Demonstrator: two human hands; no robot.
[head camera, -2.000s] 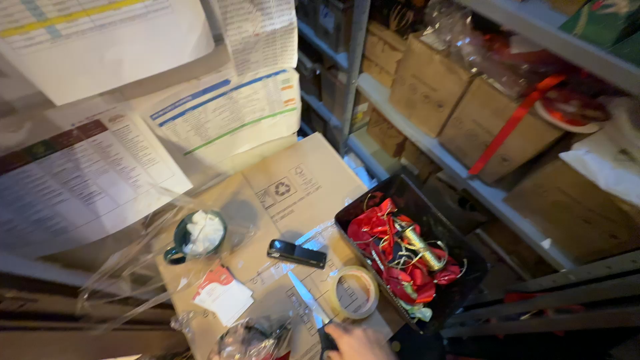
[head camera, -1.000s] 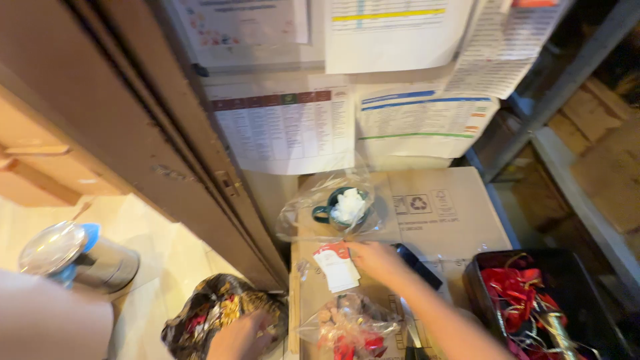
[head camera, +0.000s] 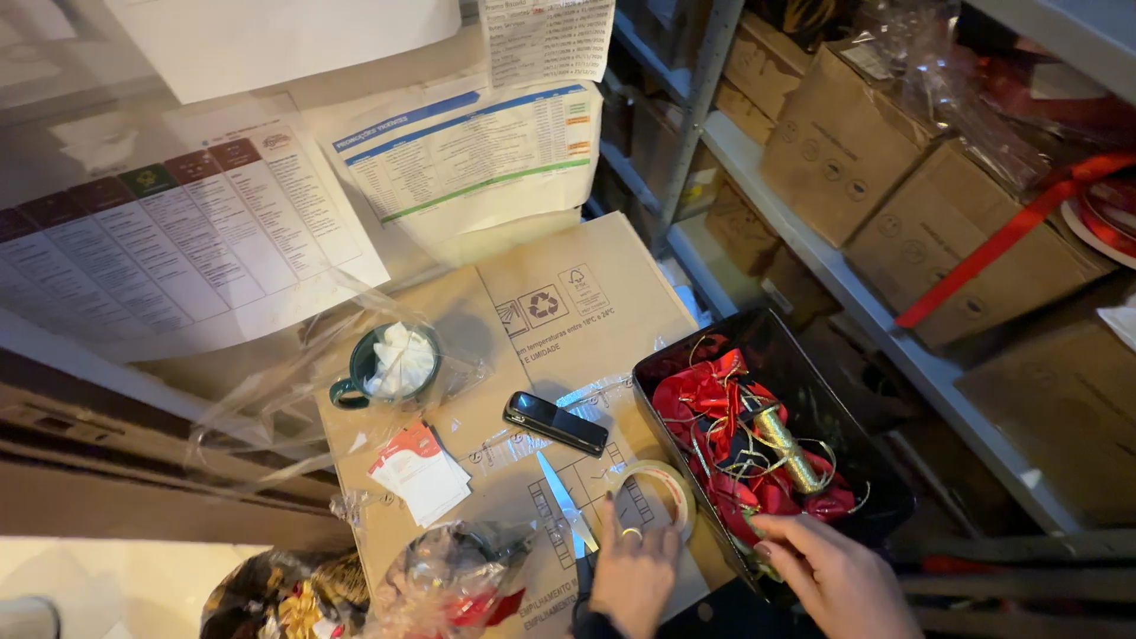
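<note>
My left hand (head camera: 635, 568), with a ring, rests over the cardboard box (head camera: 586, 311) between open scissors (head camera: 565, 501) and a roll of tape (head camera: 679, 497). The fingers are spread, and nothing shows in them. My right hand (head camera: 834, 568) reaches over the near edge of a black bin (head camera: 834, 390). Its thumb and index finger are close to a greenish piece; a grip cannot be made out. Red ribbon bows (head camera: 701, 395) and a gold cord spool (head camera: 788, 448) lie in the bin. A black stapler (head camera: 556, 423) and white-and-red cards (head camera: 422, 475) lie on the box.
A dark green mug (head camera: 364, 364) with white filling stands in clear film at the back left. A clear-wrapped bundle (head camera: 457, 577) is at the near edge, beside a bag of bows (head camera: 284, 599). Metal shelving (head camera: 799, 231) with cartons (head camera: 848, 142) rises on the right.
My right hand has gone from the cards to the black bin. My left hand has left the bag of bows and is now beside the scissors. The view has swung right.
</note>
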